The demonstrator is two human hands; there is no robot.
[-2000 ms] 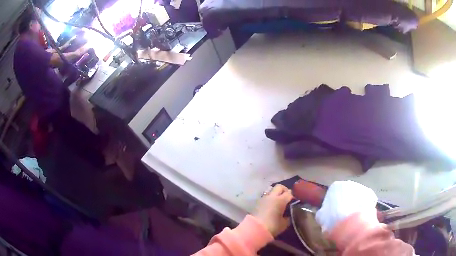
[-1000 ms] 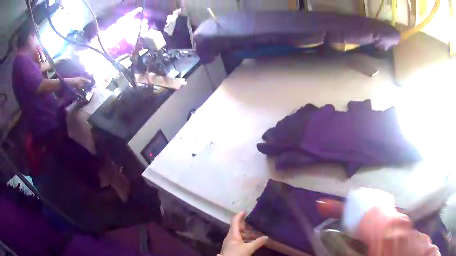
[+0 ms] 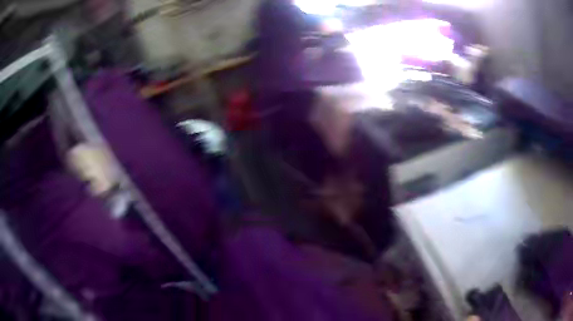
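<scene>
The frame is heavily blurred. A dark garment piece [image 3: 492,303] shows at the bottom right, on the near edge of the pale pressing table [image 3: 468,216]. A small skin-coloured bit at the bottom edge beside it seems to be my left hand [image 3: 472,318]; its grip is cut off. A dark cloth heap [image 3: 545,260] lies on the table at the right edge. A faint reddish patch shows in the lower right corner, too blurred to name. My right hand and the iron cannot be made out.
A large purple cloth mass [image 3: 147,213] fills the left and lower middle, with a pale rack bar [image 3: 139,204] across it. A tan object [image 3: 93,168] lies by the bar. A white item [image 3: 204,135] and a red thing [image 3: 239,110] are behind. A cluttered machine stand [image 3: 433,113] is at the upper right.
The view has swung left and down, so the table has shifted to the right edge. The purple cloth mass and rack now fill the left. My right hand and the iron have left the picture.
</scene>
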